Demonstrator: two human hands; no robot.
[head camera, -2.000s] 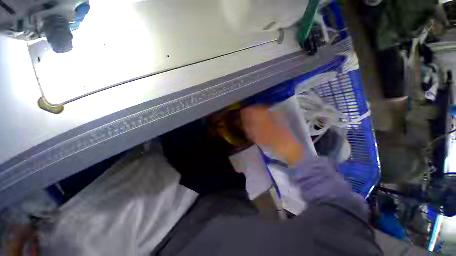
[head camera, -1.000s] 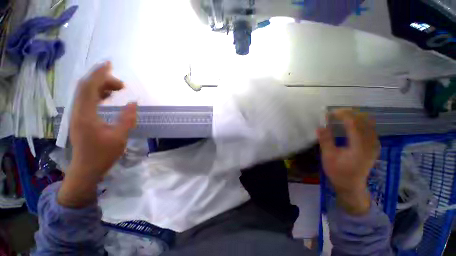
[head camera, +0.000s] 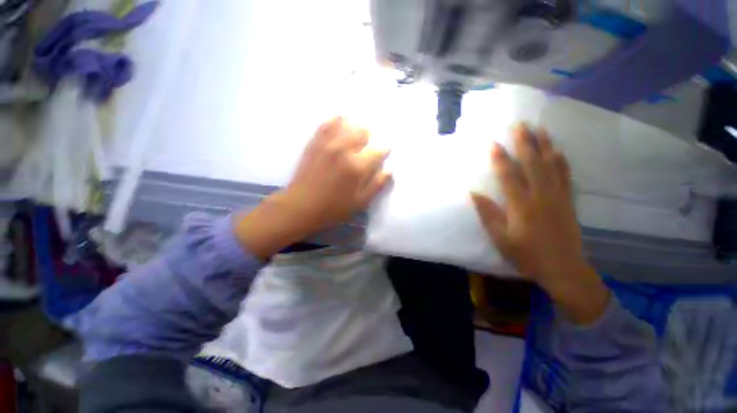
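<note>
A white fabric panel lies on the machine table under the bright lamp and reaches over the front edge. More white cloth hangs in my lap. My left hand is at the panel's left side, its fingers curled by the cloth edge; the glare hides whether it pinches the cloth. My right hand lies on the panel's right side, palm down with fingers spread. The sewing machine head is above, with a grey-blue cylindrical fitting between my hands. The needle area is washed out by glare.
A purple cloth tie and hanging white strips are at the table's left. A single long strip lies beside them. The grey ruled front edge crosses the table. Blue baskets stand below on the left and right.
Both hands have come down from the air to the panel beside the machine head. The panel's near part is flatter and farther onto the table. The view has shifted.
</note>
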